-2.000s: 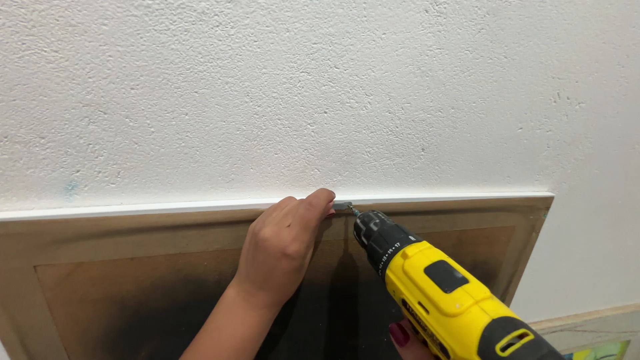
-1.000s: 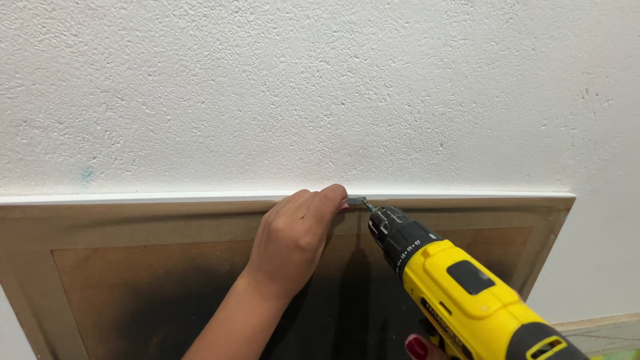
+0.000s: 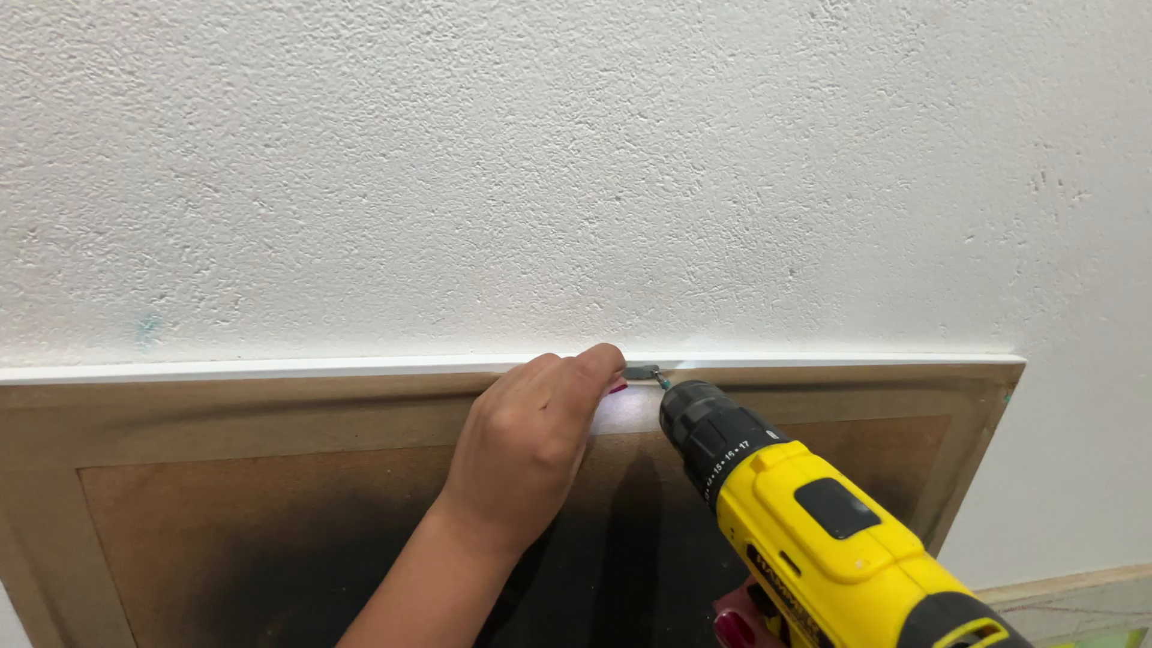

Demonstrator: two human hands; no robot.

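Note:
My left hand (image 3: 531, 441) pinches a small grey metal plate (image 3: 642, 371) against the top edge of a framed panel (image 3: 270, 423), whose back is faced with brown paper tape. In my right hand (image 3: 745, 616), mostly hidden below the tool, is a yellow and black cordless drill driver (image 3: 828, 531). Its bit (image 3: 664, 382) meets the right end of the plate, at what looks like a screw head. The drill tilts up and to the left, and its work light brightens the panel beside my left fingertips.
A rough white plastered wall (image 3: 540, 180) rises directly behind the panel's top edge. At the lower right, another board with a light wooden edge (image 3: 1071, 580) stands by the wall.
The drill's work light has come on and lights the panel under the plate. Both hands keep about the same places at the panel's top edge.

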